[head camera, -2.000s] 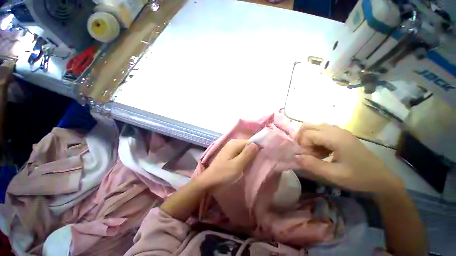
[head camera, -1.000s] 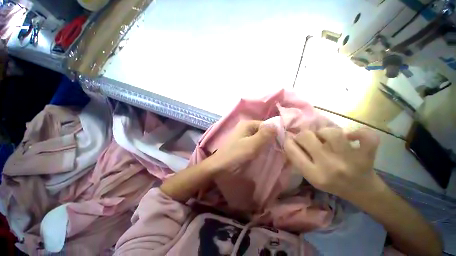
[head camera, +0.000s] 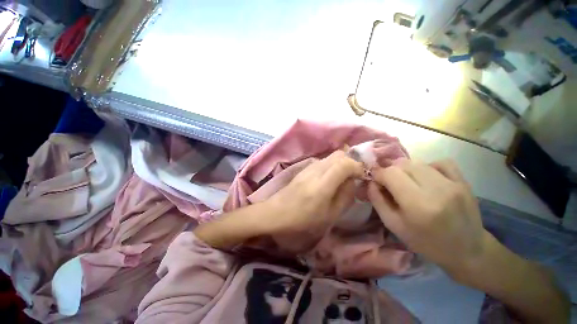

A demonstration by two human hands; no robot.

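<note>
A pink garment piece (head camera: 297, 142) is bunched at the front edge of the white table and hangs over my lap. My left hand (head camera: 310, 196) pinches the cloth from the left. My right hand (head camera: 430, 205) pinches it from the right, its fingertips close against the left ones. A small white part (head camera: 365, 152) of the garment shows just behind the fingertips. The exact spot between the fingers is small and partly hidden. The cloth is in front of the sewing machine's needle area, not under it.
The sewing machine head (head camera: 452, 22) is at upper right, with a slim metal tool (head camera: 493, 100) and a dark flat rectangle (head camera: 538, 174) beside it. Heaped pink and white pieces (head camera: 101, 209) hang at left. A red-handled item (head camera: 73, 39) lies at far upper left.
My hands have come together at the cloth, the left moving right. The cloth has shifted and refolded, showing a white part behind the fingertips. The view has moved, uncovering the bed cover's front corner.
</note>
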